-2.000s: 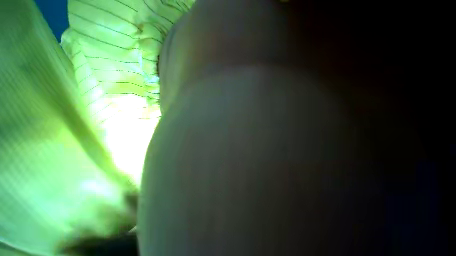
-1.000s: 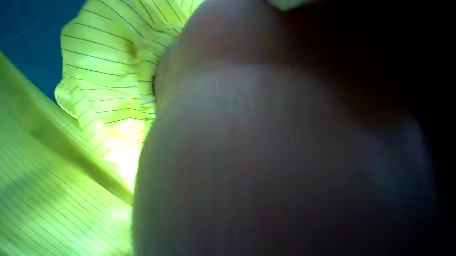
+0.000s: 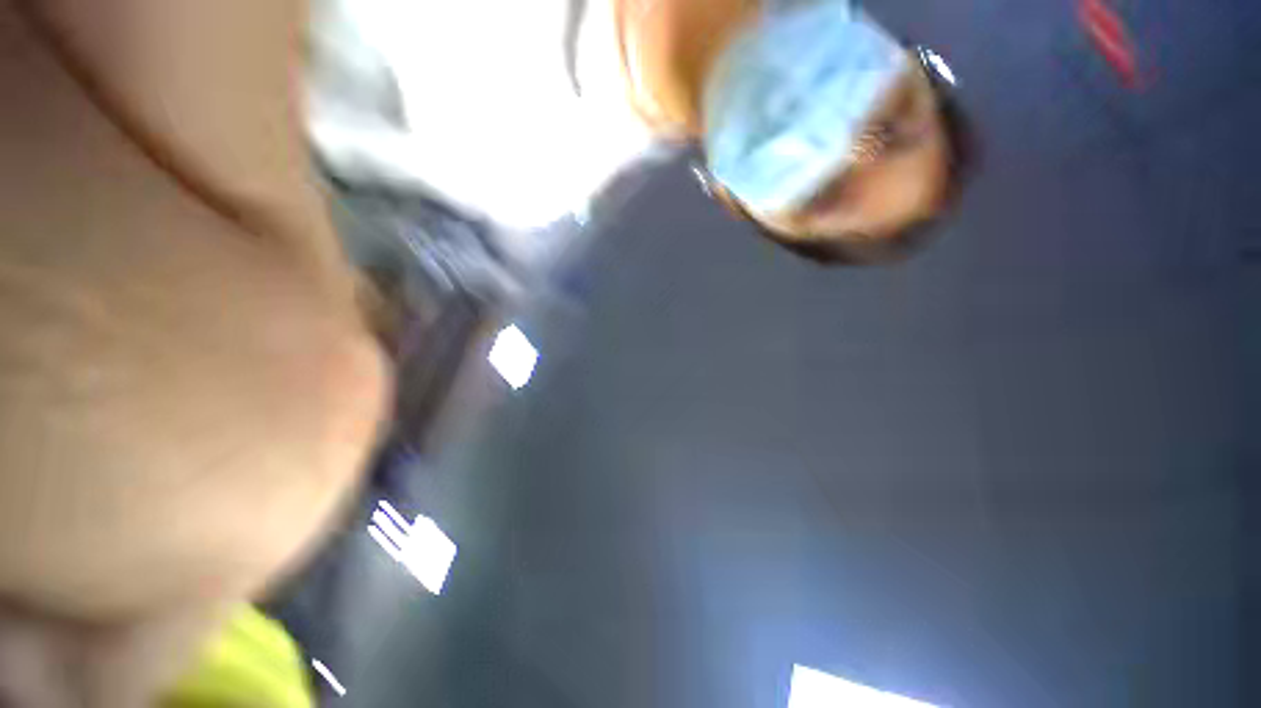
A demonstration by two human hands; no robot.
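Observation:
A large blurred hand (image 3: 166, 374), very close to the camera, fills the left side. Bright yellow cloth (image 3: 249, 664) shows beside it at the bottom left, so it looks like another person's hand. What its fingers hold, if anything, is cut off by the picture's edge. Neither my left hand nor my right hand can be made out.
A person in a light blue face mask (image 3: 802, 104) and white clothing (image 3: 484, 97) appears upside down at the top. Bright ceiling light panels (image 3: 513, 357) show at centre left and at the bottom (image 3: 851, 692). A red blurred mark (image 3: 1109, 39) is at the top right.
The dark shape that covered the centre and right is gone. The striped yellow cloth has mostly left the view. The masked person, ceiling lights and the large hand at left now show.

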